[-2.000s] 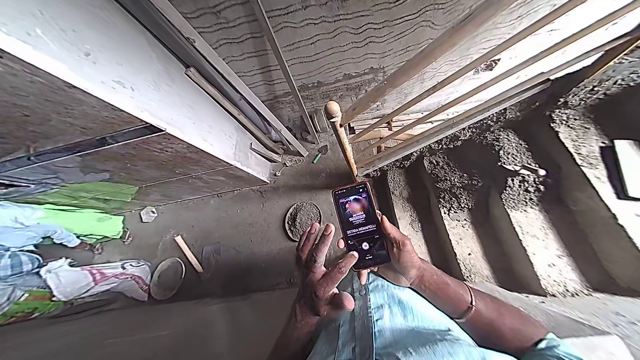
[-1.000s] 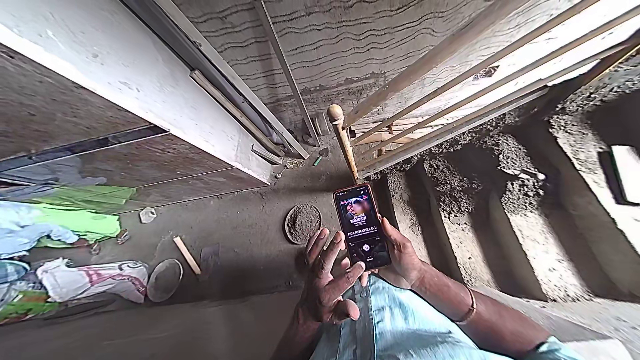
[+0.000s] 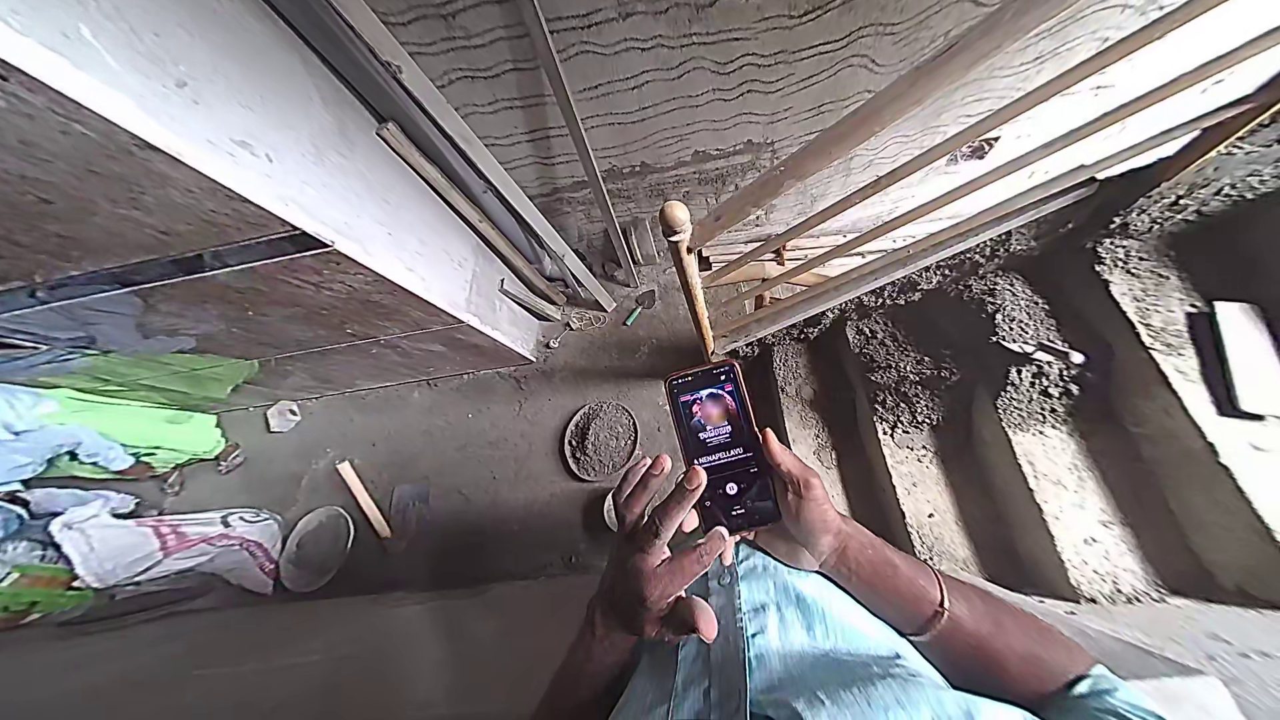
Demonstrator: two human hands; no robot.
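A smartphone in an orange-edged case stands upright in my right hand, whose thumb lies along its right edge. Its lit screen shows a picture with a pause button below. My left hand is at the phone's lower left, fingers spread and palm side partly turned up, its fingertips near or over the lower left edge. Whether those fingertips touch the phone I cannot tell. A bangle circles my right wrist.
Steps with heaps of mortar climb to the right beside a wooden railing and its round-topped post. Beyond my hands are a pan of mortar and a trowel. At left lie a sack, cloths and an empty bowl.
My left hand's fingers have spread and shifted over the phone's lower part. The picture on the screen has changed. My right hand keeps its hold on the phone.
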